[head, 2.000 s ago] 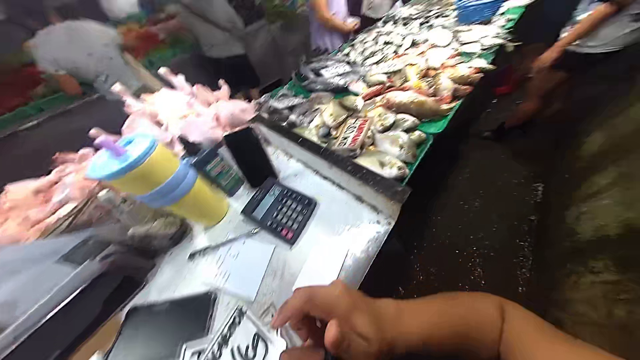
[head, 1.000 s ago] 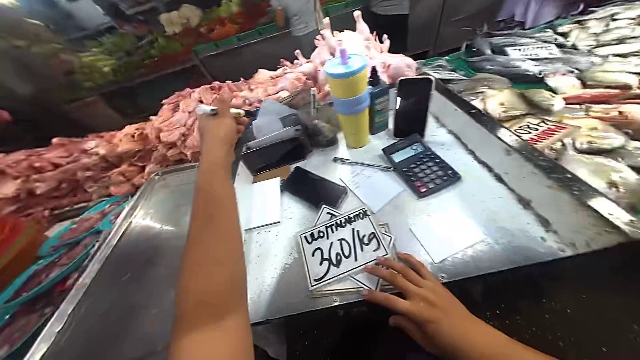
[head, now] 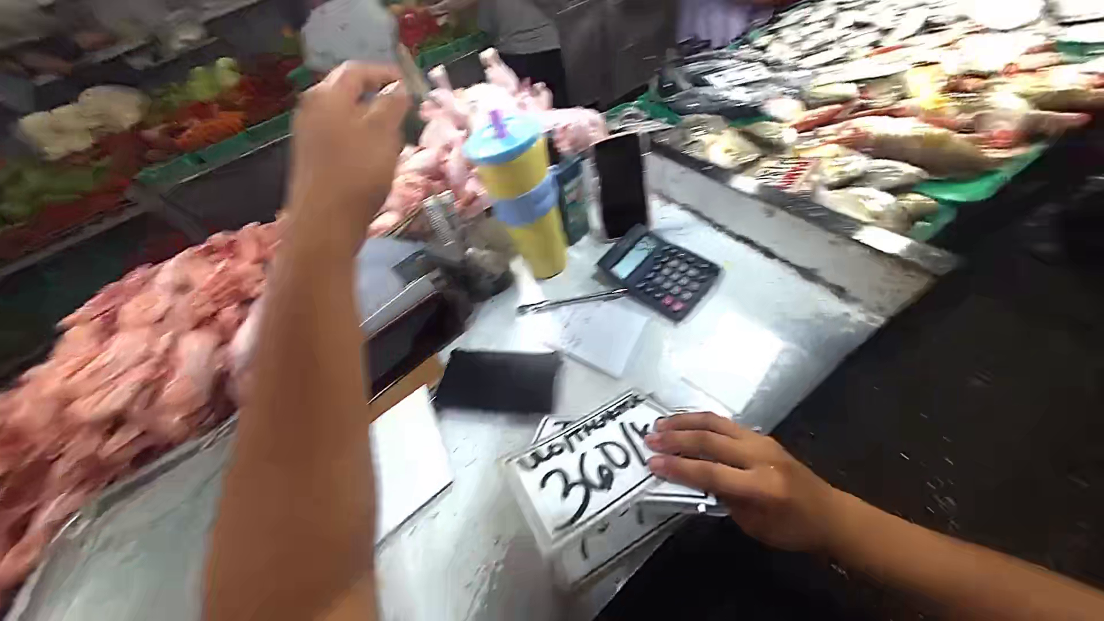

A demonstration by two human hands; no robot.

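My left hand (head: 354, 112) is raised at the upper left, with its fingers curled and blurred; whether something is in it cannot be told. A pale blurred shape lies just above it. My right hand (head: 746, 474) has its fingers over the right edge of a stack of handwritten price signs (head: 586, 474) near the counter's front edge; its thumb is hidden. Behind the signs lie a dark flat object (head: 500, 381), paper sheets (head: 604, 332), a pen (head: 573, 301) and a calculator (head: 662, 272). A phone (head: 621, 185) stands upright beside a yellow tumbler with a blue lid (head: 522, 198).
Raw chicken pieces (head: 164, 336) are heaped along the left, with more behind the tumbler. A raised metal edge (head: 793, 211) borders the counter at the right, with fish (head: 897, 142) beyond it. Vegetables (head: 207, 103) are at the back left. A person (head: 522, 26) stands behind.
My left hand, holding a pen-like item one second ago, is now higher in view beside the tumbler. My right hand's fingers, spread then, are closer together on the signs. The view has turned.
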